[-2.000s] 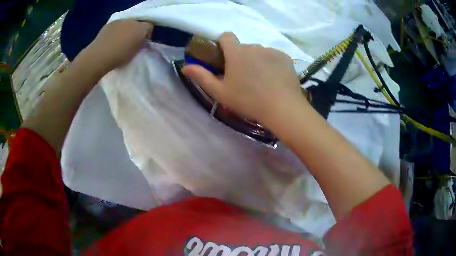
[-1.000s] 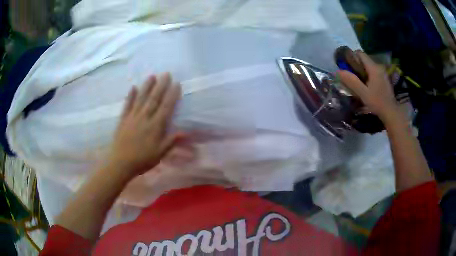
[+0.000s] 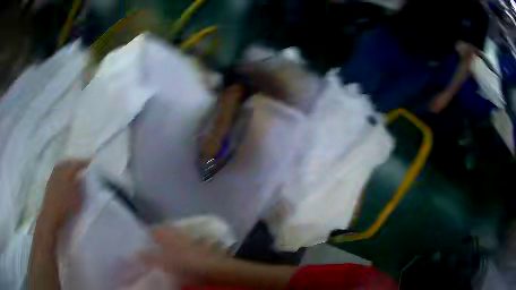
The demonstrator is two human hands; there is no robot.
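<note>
The picture is blurred by motion. The white garment (image 3: 104, 226) lies at the lower left, with a pale pink-cream part near the bottom and a dark gap beside it. My left hand (image 3: 67, 184) is closed on its cloth at the left. My right hand (image 3: 170, 246) is at the garment's right side, too blurred to show its fingers. The steam iron (image 3: 223, 127), with brown handle and a small blue part, rests on the white-grey table cover (image 3: 164, 164), away from both hands.
A crumpled white garment pile (image 3: 339, 164) lies at the table's right edge. More white cloth (image 3: 34, 130) spreads at the far left. Yellow metal tubing (image 3: 416, 170) stands beyond the pile over the green floor. Another person's arm (image 3: 452, 85) shows at the upper right.
The view has swung to the right. My right hand has let go of the iron and moved to the garment. My left hand, flat on the cloth before, is now closed on it.
</note>
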